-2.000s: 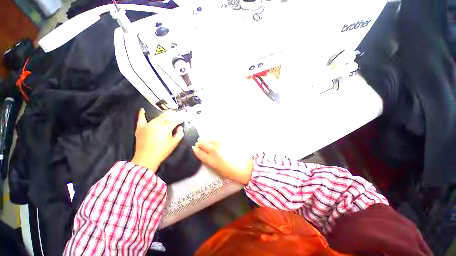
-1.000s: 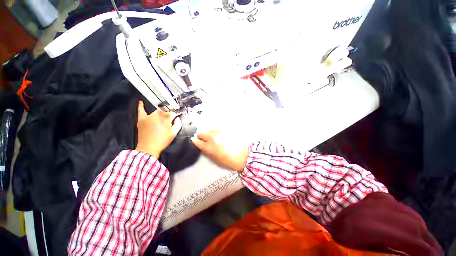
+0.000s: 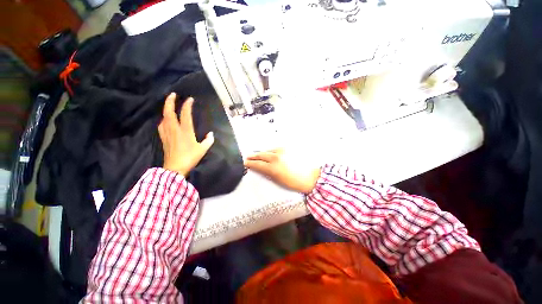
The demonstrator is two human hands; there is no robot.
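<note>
The black garment (image 3: 119, 124) lies left of the machine head, its edge running from the presser foot area (image 3: 261, 108) towards my right hand. My left hand (image 3: 181, 136) lies on top of the cloth with fingers spread, left of the needle area, gripping nothing. My right hand (image 3: 279, 169) rests on the white machine bed, its fingertips at the cloth's right edge, pinching it. The white sewing machine (image 3: 380, 35) marked "brother" stands above and to the right of both hands. The needle tip is too small to make out.
A slim dark and red tool (image 3: 347, 105) lies under the machine arm. A ruler scale (image 3: 255, 218) runs along the table's front edge. An orange-red cord (image 3: 69, 73) is at the far left. Dark cloth (image 3: 505, 136) hangs at the right. Orange clothing (image 3: 321, 276) covers my lap.
My left hand has moved away from the needle area and its fingers have spread on the cloth. More of the cloth's edge shows below the presser foot. The view has shifted, moving the machine rightwards.
</note>
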